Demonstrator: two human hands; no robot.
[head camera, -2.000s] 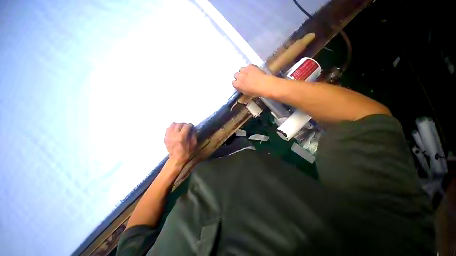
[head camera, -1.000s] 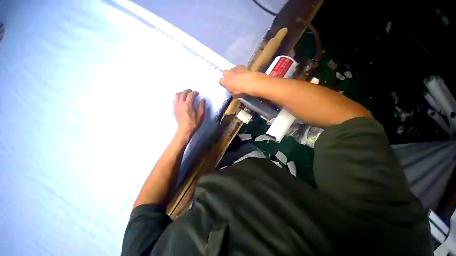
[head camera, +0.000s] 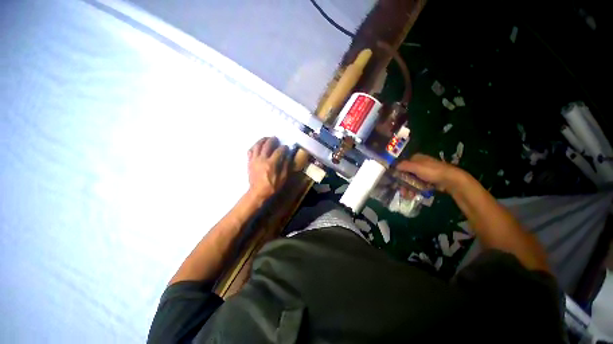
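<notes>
The pale cloth (head camera: 134, 175) covers the table, glaring white near its edge. A long rail (head camera: 201, 59) lies across it to the table rim. The end cutter (head camera: 341, 149) sits at the rail's near end, with a white cylinder with a red label (head camera: 359, 115) and a small coloured label. My right hand (head camera: 425, 176) is closed around the cutter's handle, beyond the table edge; its fingers are partly blurred. My left hand (head camera: 267, 166) rests on the cloth near the edge, left of the cutter, fingers slightly apart and holding nothing visible.
A tan wooden piece (head camera: 345, 84) lies on the brown table rim (head camera: 383, 27). A black cable (head camera: 331, 19) crosses the far surface. A white roll (head camera: 363, 186) sticks out beside the cutter. Scraps litter the dark green floor (head camera: 480, 127); white rolls (head camera: 586, 138) stand at the right.
My right hand has left the cloth and rail end, moved right and taken hold of the cutter handle. My left hand first moved up onto the cloth, then slightly towards the rail end.
</notes>
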